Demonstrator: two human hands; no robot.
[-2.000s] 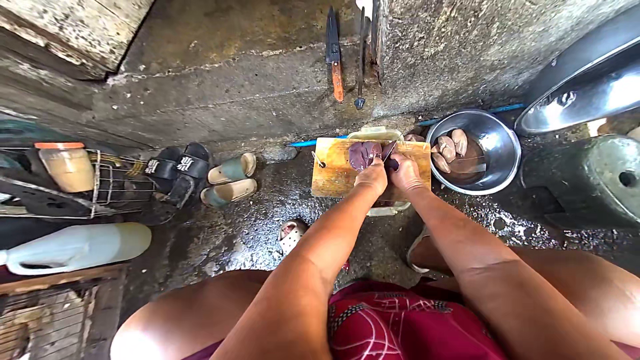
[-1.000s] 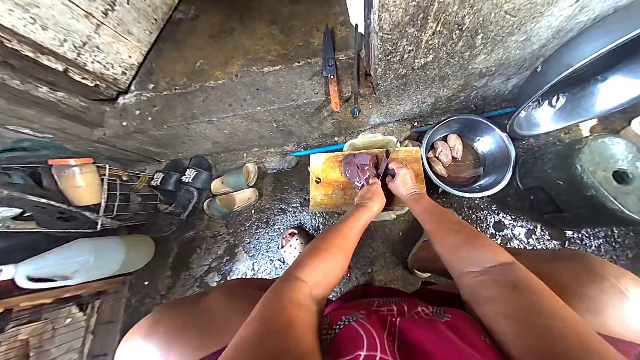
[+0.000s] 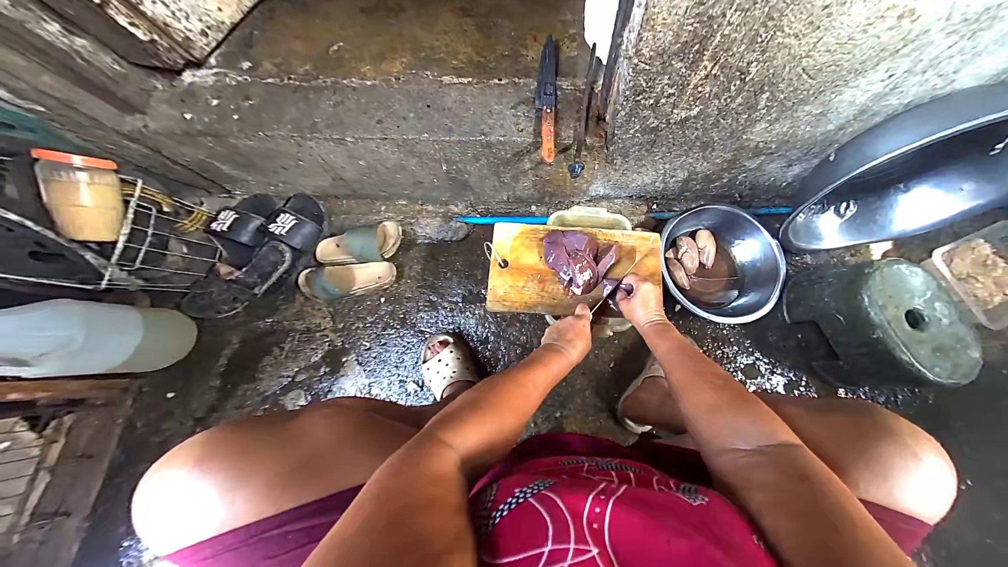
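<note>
A wooden cutting board [image 3: 516, 276] rests on a pale plastic container [image 3: 589, 218]. Dark red raw meat, which looks like liver, [image 3: 571, 260] lies on the board, with smaller pieces to its right. My right hand [image 3: 644, 302] is closed around the dark handle of a knife [image 3: 626, 288] at the board's front right. The thin blade is partly hidden among the fingers and meat. Beside it, my left hand [image 3: 568, 332] has its fingertips together at the board's front edge, close to the blade and a dark piece of meat; what they grip is unclear.
A metal bowl [image 3: 772, 291] with several brownish pieces in liquid stands right of the board. Further right are a large metal basin [image 3: 827, 181] and a dark green container [image 3: 846, 315]. An orange-handled knife [image 3: 547, 134] lies on the ledge; slippers [image 3: 346, 282] sit left on wet floor.
My left hand has moved off the larger meat, toward the board's front edge. The larger meat now lies uncovered. My right hand has stayed at the board's right side with the knife.
</note>
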